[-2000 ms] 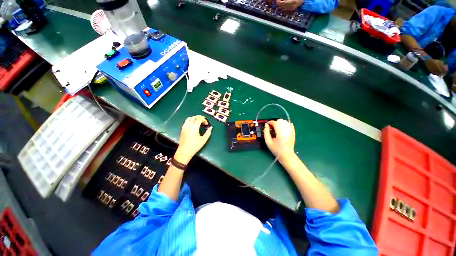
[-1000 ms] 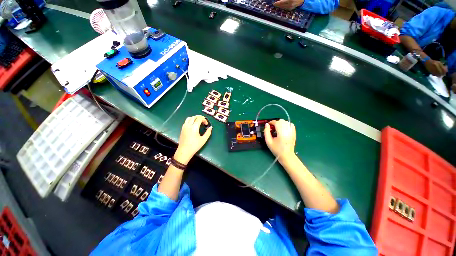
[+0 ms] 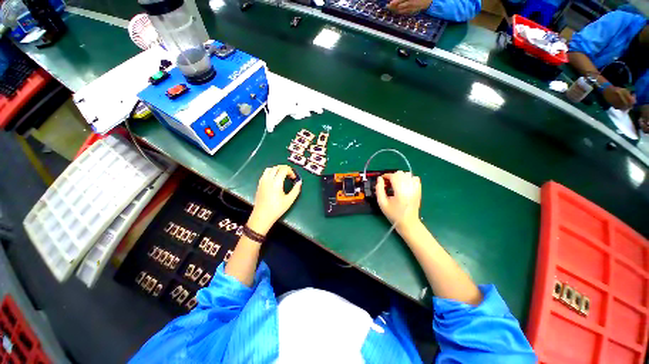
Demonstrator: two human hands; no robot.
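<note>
A black fixture with an orange section (image 3: 349, 188) lies on the green bench, with a dark part in its orange frame. My right hand (image 3: 400, 195) is closed on the fixture's right end; the fingertips hide what they touch. Thin clear tubing (image 3: 388, 150) loops over the fixture to my right hand. My left hand (image 3: 275, 192) rests left of the fixture at the bench edge, thumb and fingers curled around a small black piece (image 3: 290, 181), mostly hidden. Several copper-pink rectangular parts (image 3: 309, 150) lie in a loose cluster behind and left of the fixture.
A blue box (image 3: 206, 92) with a clear canister (image 3: 186, 50) stands at back left, by white paper (image 3: 288, 106). A red divided tray (image 3: 598, 274) is at right. White blister trays (image 3: 92, 199) and a black tray of parts (image 3: 181, 249) are lower left. People's hands work opposite.
Both my hands and the fixture have stayed almost still. Small dark items on the far green strip have shifted to the left.
</note>
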